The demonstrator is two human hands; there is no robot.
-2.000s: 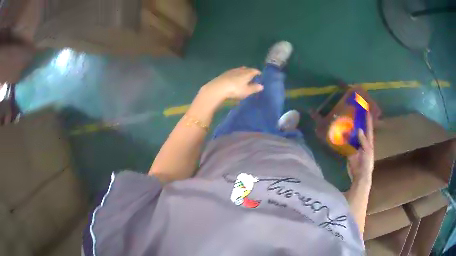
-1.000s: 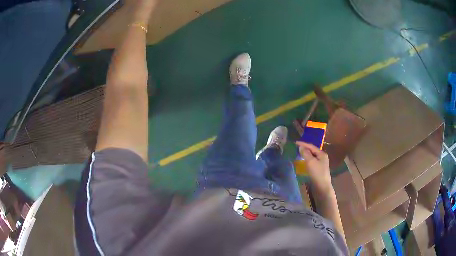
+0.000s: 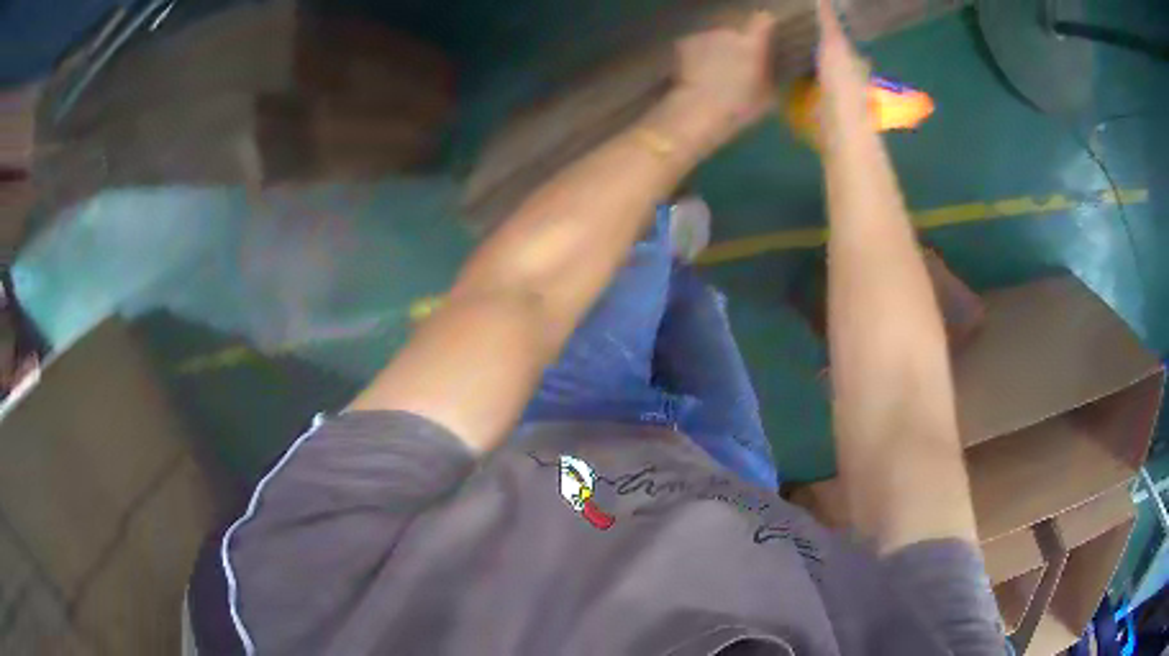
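A flat brown carton [image 3: 577,122], blurred by motion, slants across the top of the view. My left hand [image 3: 728,71] is closed on its near edge. My right hand [image 3: 840,64] is raised beside my left at the carton's right part, blurred. The orange and purple tape dispenser [image 3: 900,106] shows at and behind my right hand, held in it; the fingers are mostly hidden.
Open brown cartons [image 3: 1051,359] stand at the right, beside a reddish-brown stool [image 3: 955,301]. More cardboard [image 3: 109,461] lies at the left. A round fan base [image 3: 1058,58] is at the top right.
My left hand has moved right from the upper left with the flat carton. My right hand has lifted the tape dispenser from beside the stool up to the carton.
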